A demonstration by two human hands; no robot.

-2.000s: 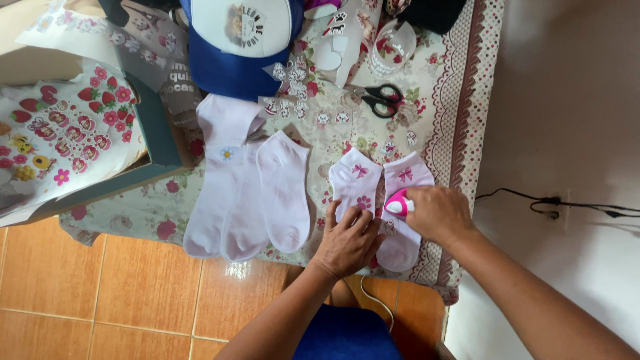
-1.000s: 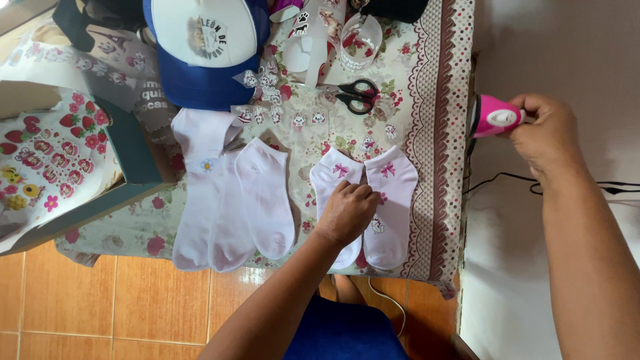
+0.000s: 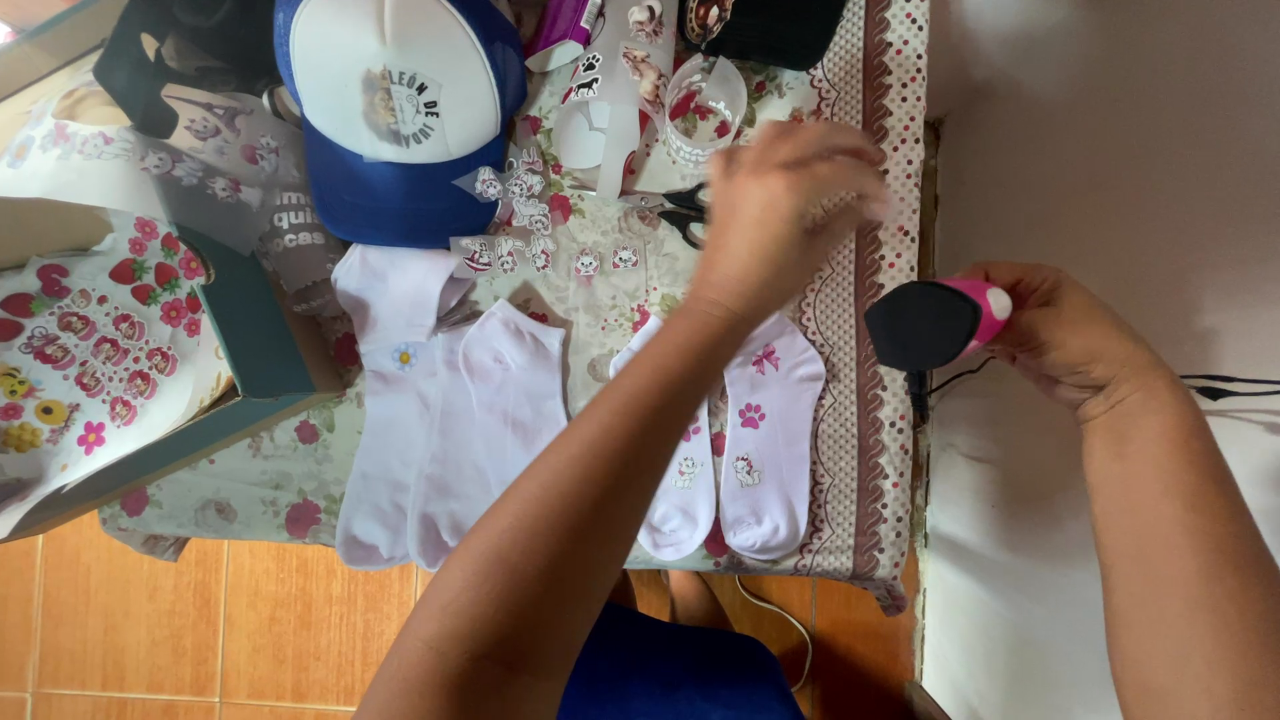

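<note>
My right hand (image 3: 1050, 330) grips a pink mini heat press (image 3: 985, 310) beyond the table's right edge, its black base (image 3: 922, 325) facing the camera. Blurred, my left hand (image 3: 790, 205) hangs over the back right of the table, near black-handled scissors (image 3: 685, 215) that it partly hides; whether it holds anything cannot be told. Below it lies a white sock (image 3: 770, 440) with a pink bow, a paw print and a white cat. A matching sock (image 3: 680, 500) lies on its left, partly under my left forearm. More white socks (image 3: 375, 460) lie further left, one with a daisy.
A blue and white cap (image 3: 400, 205) lies at the back, beside cut cat transfers (image 3: 525, 210). A clear plastic ring (image 3: 705, 110) stands near printed film. At left, an open box (image 3: 265, 320) holds printed transfer sheets (image 3: 90, 350). A black cord runs along the wall.
My left hand has left the printed socks and moved toward the back of the table. My right hand lifted the heat press off the right sock and moved it past the table's right edge.
</note>
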